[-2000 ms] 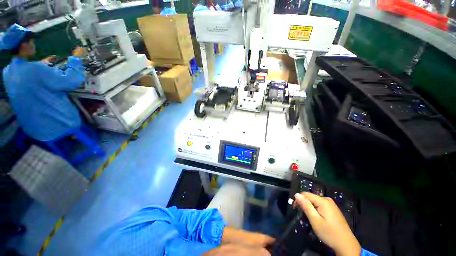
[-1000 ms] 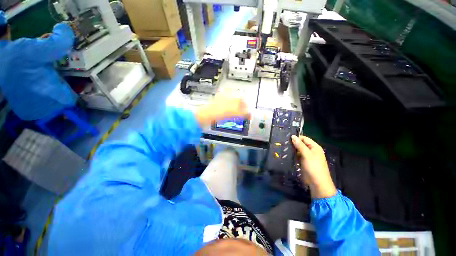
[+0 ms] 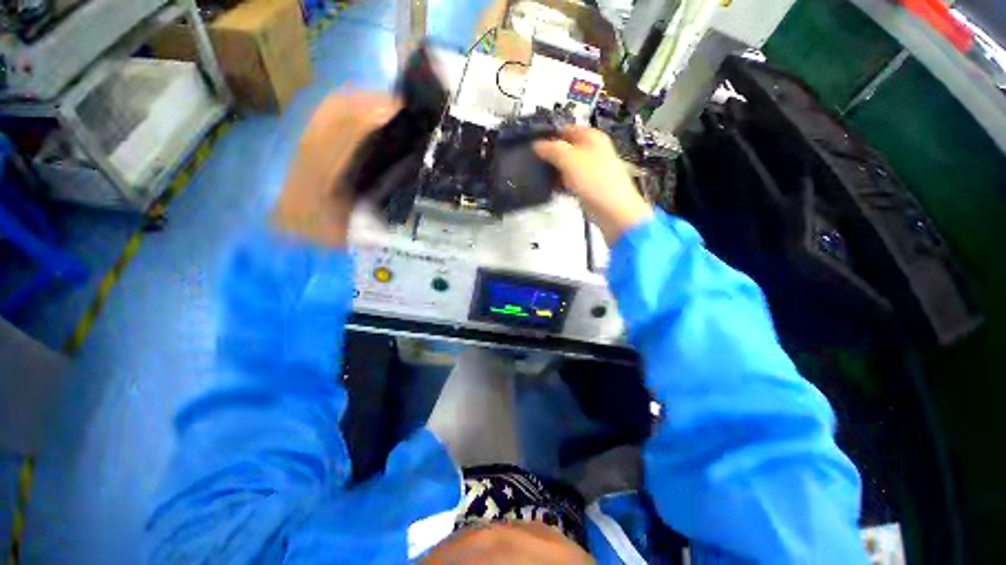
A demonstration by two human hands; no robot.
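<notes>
My left hand (image 3: 325,160), blurred, is at the left side of the white machine (image 3: 425,259) and grips a dark slab (image 3: 399,144), tilted and too blurred to name surely. My right hand (image 3: 585,171) holds a black phone body (image 3: 523,174) by its right edge, over the right part of the left fixture (image 3: 458,166). The phone body and my hands partly hide the fixture.
The lit control screen (image 3: 523,302) is on the machine front, with a yellow button (image 3: 383,275) to its left. Black stacked trays (image 3: 772,199) stand at the right. A cardboard box (image 3: 259,50) and a white cart (image 3: 132,138) are at the upper left.
My right hand has moved up and left from the right front corner to the fixture with a phone body. My left hand has moved up from the screen to the machine's left side.
</notes>
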